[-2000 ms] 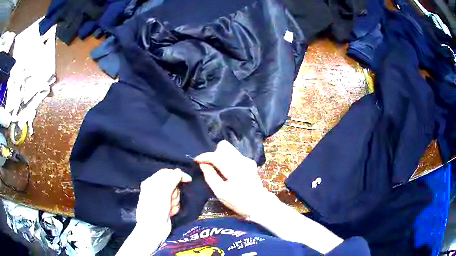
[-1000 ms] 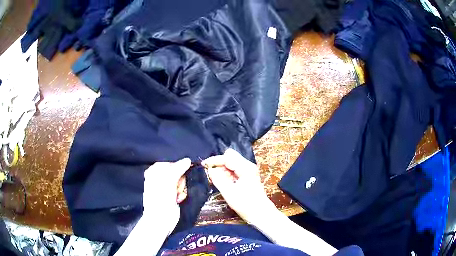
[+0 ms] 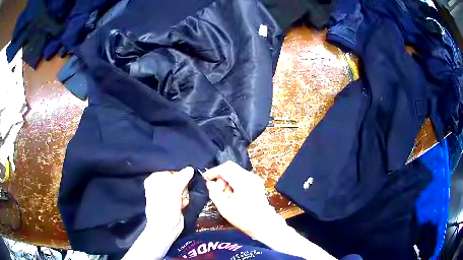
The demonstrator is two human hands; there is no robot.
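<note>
A dark navy jacket (image 3: 117, 152) lies on the brown table with its shiny lining (image 3: 203, 56) turned up at the back. My left hand (image 3: 166, 195) pinches the jacket's edge near the table's front. My right hand (image 3: 236, 195) is just right of it, thumb and fingertip together on a thin pale glint that looks like a hand needle (image 3: 201, 172). The needle's tip is close to the cloth at my left fingertips; I cannot tell whether it touches. No thread can be made out.
Small metal snips (image 3: 283, 123) lie on the table (image 3: 304, 66) right of the jacket. A navy sleeve with pale cuff buttons (image 3: 308, 183) lies at the right. Garment piles (image 3: 426, 56) are at the back and right. White fabric (image 3: 11, 106) is at the left edge, blue plastic (image 3: 434, 195) at the right.
The view has shifted, so the jacket and table appear further left. My right hand has moved from over the jacket's edge to just beside my left hand. My left hand keeps its pinch.
</note>
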